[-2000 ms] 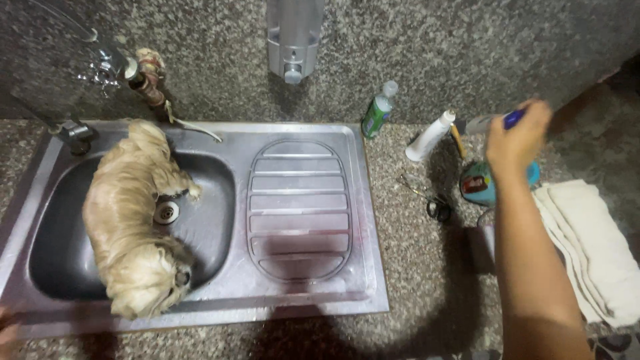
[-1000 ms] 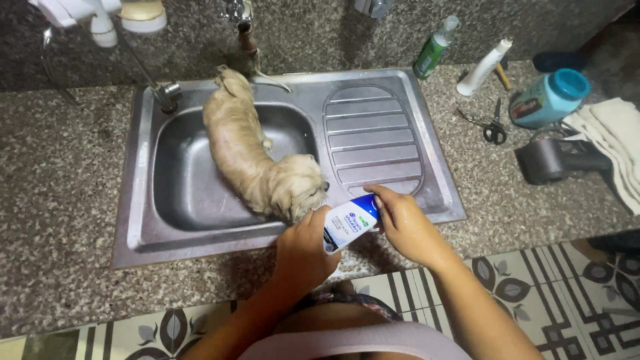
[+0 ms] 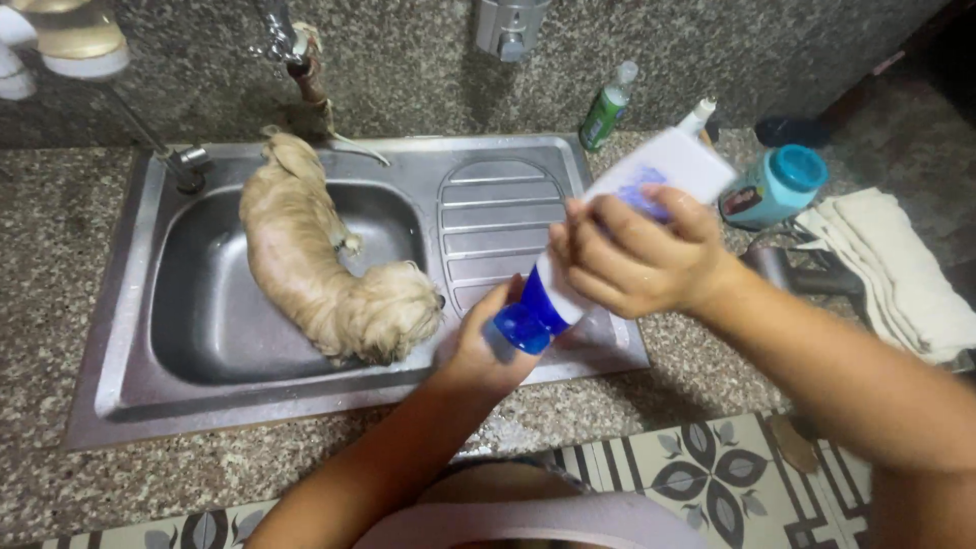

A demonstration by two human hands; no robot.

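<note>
My right hand [image 3: 640,248] grips a white shampoo bottle [image 3: 679,164] with a blue cap [image 3: 522,328], tilted so the flipped-open cap points down to the left. Under the cap is my left hand [image 3: 488,335], palm up and fingers partly curled; the bottle's lower end hides part of it. Whether any shampoo lies in the palm I cannot tell. A small wet, cream-coloured dog [image 3: 293,244] stands in the steel sink basin [image 3: 221,335], left of my hands. Its head [image 3: 396,309] hangs over the basin's near right edge, close to my left hand.
Ribbed drainboard [image 3: 499,221] right of the basin; taps [image 3: 183,164] behind. Along the counter's back stand a green bottle [image 3: 606,110], a white tube [image 3: 698,114] and a turquoise container [image 3: 774,187]. A dark hair dryer [image 3: 801,278] and folded cream towel [image 3: 892,267] lie at the right.
The bottle was held low between both hands; now my right hand has it raised and tipped over my left palm, its cap open. The dog's head remains near the basin's edge.
</note>
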